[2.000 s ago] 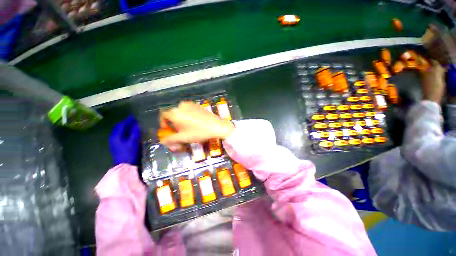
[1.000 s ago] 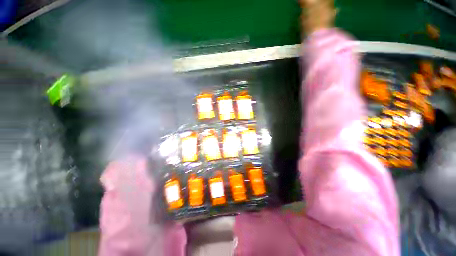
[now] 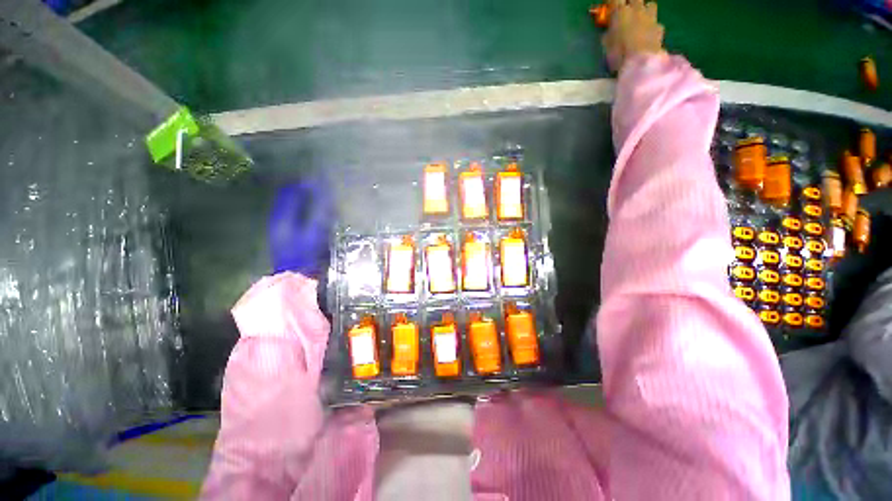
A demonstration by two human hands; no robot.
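The clear packing tray [image 3: 548, 294] lies on the dark bench in front of me. Orange devices [image 3: 401, 346] lie flat in its three visible rows, many with white labels up. Pockets at the left of the middle row and upper row hold no device. My left hand [image 3: 301, 227], in a blue-purple glove and blurred, is at the tray's left edge; its finger pose is unclear. My bare right hand [image 3: 634, 37] is stretched out over the green belt at the top edge, its fingertips at an orange device [image 3: 600, 14]; whether they grip it is unclear.
Clear empty trays [image 3: 83, 264] are piled at left. A green packet [image 3: 174, 137] is by the grey post [image 3: 88, 59]. At right are the neighbour's tray [image 3: 782, 315], loose devices [image 3: 851, 176] and a grey-white sleeve [image 3: 866, 342]. The belt's pale edge [image 3: 440, 103] runs behind my tray.
My right hand has left the tray and reached out over the belt. More labelled devices show in the tray's middle and upper rows. The view has shifted, with the neighbour's tray now further right.
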